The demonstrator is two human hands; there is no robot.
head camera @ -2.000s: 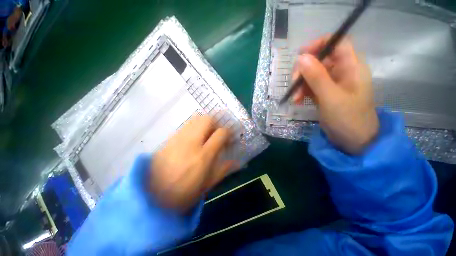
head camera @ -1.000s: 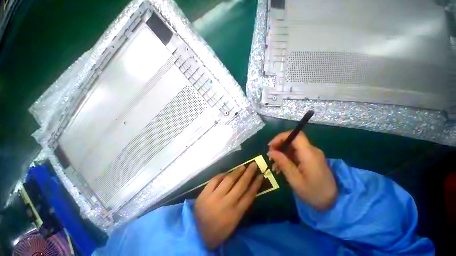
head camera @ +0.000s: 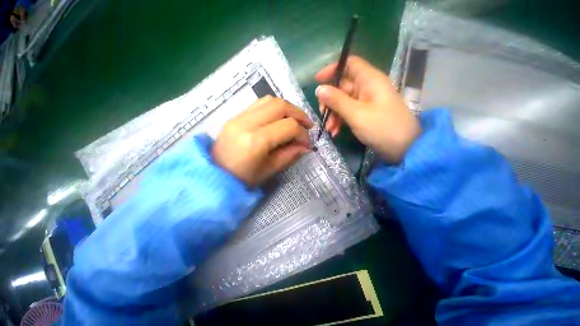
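Observation:
The left silver laptop cover (head camera: pixel 286 197) lies tilted on bubble wrap, with a dark rectangle near its top corner. My right hand (head camera: pixel 369 105) grips the dark tweezers (head camera: pixel 346 48), tip down at the cover's right edge. My left hand (head camera: pixel 264 140) rests over that edge, fingers bent close to the tweezer tip. A tiny dark bit (head camera: pixel 315 148) shows by its fingertips; whether the fingers hold it I cannot tell. The black liner sheet with pale yellow borders (head camera: pixel 299 304) lies on the bench near me.
A second silver cover (head camera: pixel 496 108) lies on bubble wrap at the right, partly behind my right sleeve. A blue bin (head camera: pixel 76 230) and a pink fan grille (head camera: pixel 43 313) are at lower left. Wrapped sheets show at the top left corner, with the green bench (head camera: pixel 159 51) around.
Both hands have moved up from the liner sheet to the left cover's right edge. The tweezers are still in my right hand. The view has shifted and the liner is uncovered.

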